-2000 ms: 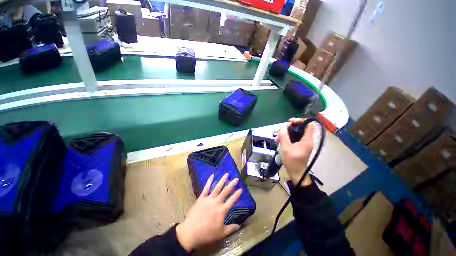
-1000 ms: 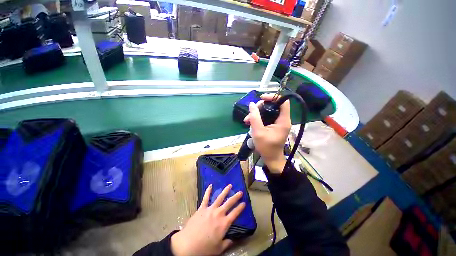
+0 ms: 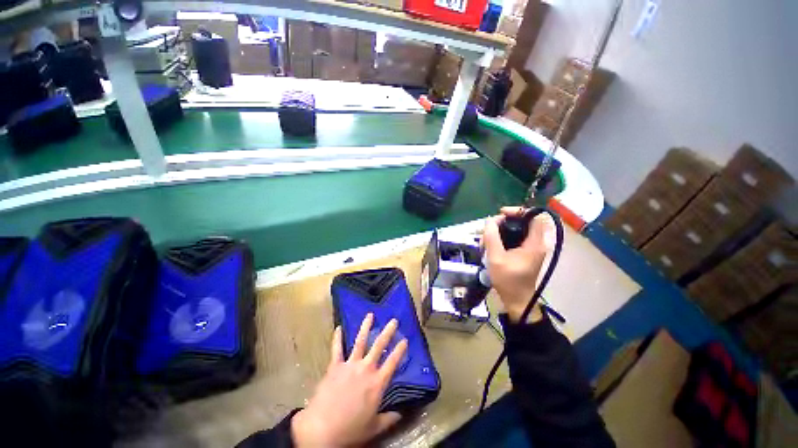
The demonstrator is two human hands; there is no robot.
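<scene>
A blue and black portable speaker point(image 3: 372, 302) lies face up on the cardboard-covered bench. My left hand point(image 3: 348, 394) lies flat on its lower front, fingers spread. My right hand point(image 3: 516, 267) is closed around the black electric screwdriver point(image 3: 514, 229), whose lower end points down into the white-grey screw box point(image 3: 453, 322) just right of the speaker. The tip is hidden in the box. The black driver cord point(image 3: 558, 249) loops beside my right wrist. The screws are too small to make out.
More speakers point(image 3: 197, 319) stand at left. The green conveyor point(image 3: 324, 203) curves behind the bench, carrying spaced-out speakers point(image 3: 433, 187). A hanger chain point(image 3: 560, 131) comes from above. A red bin point(image 3: 448, 10) sits on the overhead shelf. Cartons point(image 3: 700, 214) are stacked at right.
My right hand and the screwdriver have moved from the speaker's top right corner right and down to the screw box. My left hand stays on the speaker. The conveyor speaker appears further left in view.
</scene>
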